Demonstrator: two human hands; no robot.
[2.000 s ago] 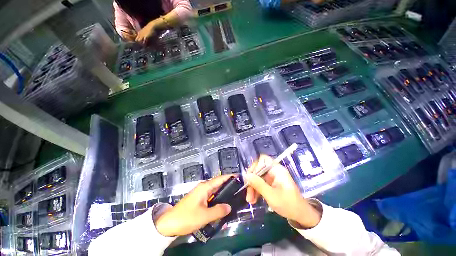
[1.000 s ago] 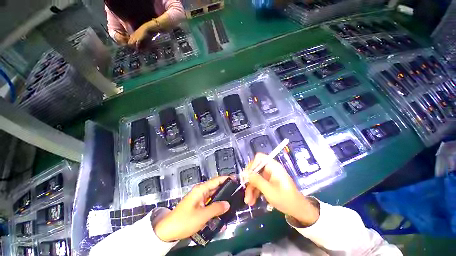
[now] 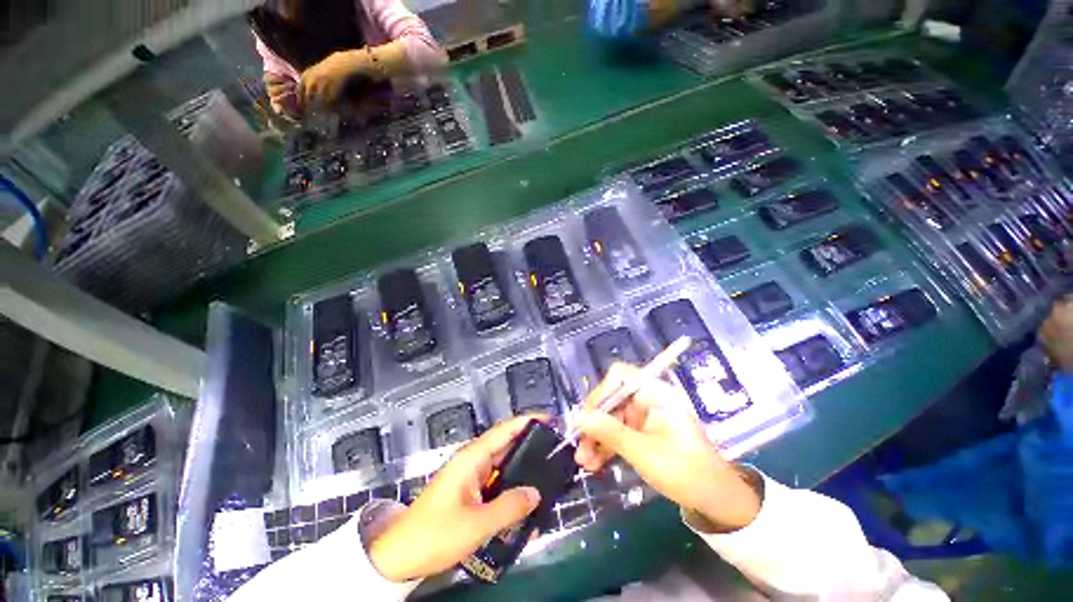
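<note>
My left hand (image 3: 453, 508) holds a black handheld unit (image 3: 526, 476), tilted, at the front edge of the tray. My right hand (image 3: 641, 437) grips light-coloured tweezers (image 3: 645, 374), their tip at the unit's upper right edge. Whether a small piece is at the tip cannot be told. A clear blister tray (image 3: 779, 414) lies behind my hands with black units in its pockets, two rows showing. A sheet with a grid of small dark rectangles (image 3: 308, 513) lies along the tray's front edge, partly hidden by my hands and the unit.
An upright dark panel (image 3: 245, 394) stands left of the tray. More filled trays lie at the lower left (image 3: 104, 470) and right (image 3: 930, 212). Stacked trays (image 3: 147, 212) stand at upper left. A person in pink (image 3: 406, 41) works across the bench; a blue sleeve is at right.
The held unit has turned a little, showing more of its broad face. The tweezers stay at its edge. At right, another person's hand and blue sleeve have come into view.
</note>
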